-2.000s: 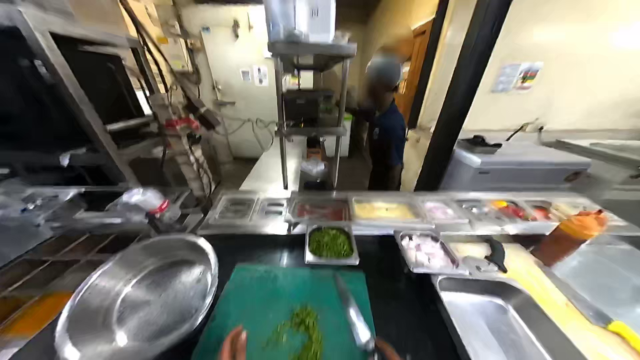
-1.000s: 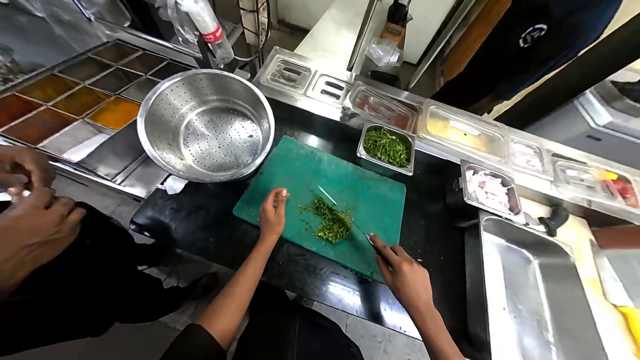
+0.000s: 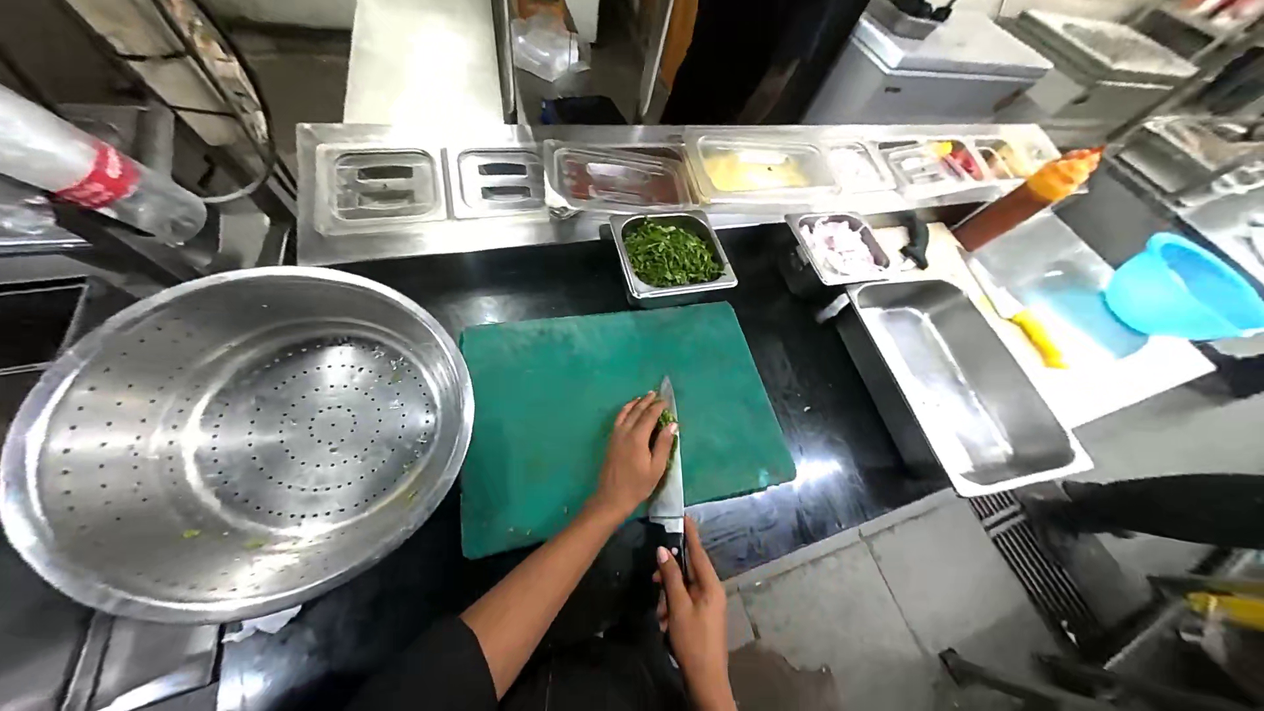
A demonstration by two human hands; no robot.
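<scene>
My right hand [image 3: 694,602] grips the black handle of a kitchen knife [image 3: 669,489], whose blade points away across the near part of a green cutting board [image 3: 612,346]. Against the left side of the blade lies my left hand [image 3: 637,449], its fingers bent over a small bunch of chopped green herbs [image 3: 667,423], mostly hidden beneath them. Beyond the board's far edge stands a small steel pan [image 3: 729,279] filled with chopped green herbs [image 3: 671,254].
A large perforated steel colander [image 3: 237,444] stands left of the board. At right are an empty steel pan [image 3: 948,385], a small pan of chopped onion [image 3: 839,247], a sauce bottle [image 3: 1027,197], a yellow-handled knife [image 3: 1037,338] and a blue basin [image 3: 1180,286]. Lidded containers [image 3: 380,188] line the back.
My hands have come together at the knife; a second ago they were apart, on either side of loose herbs. The other person's hands at the left are out of view. The view has turned.
</scene>
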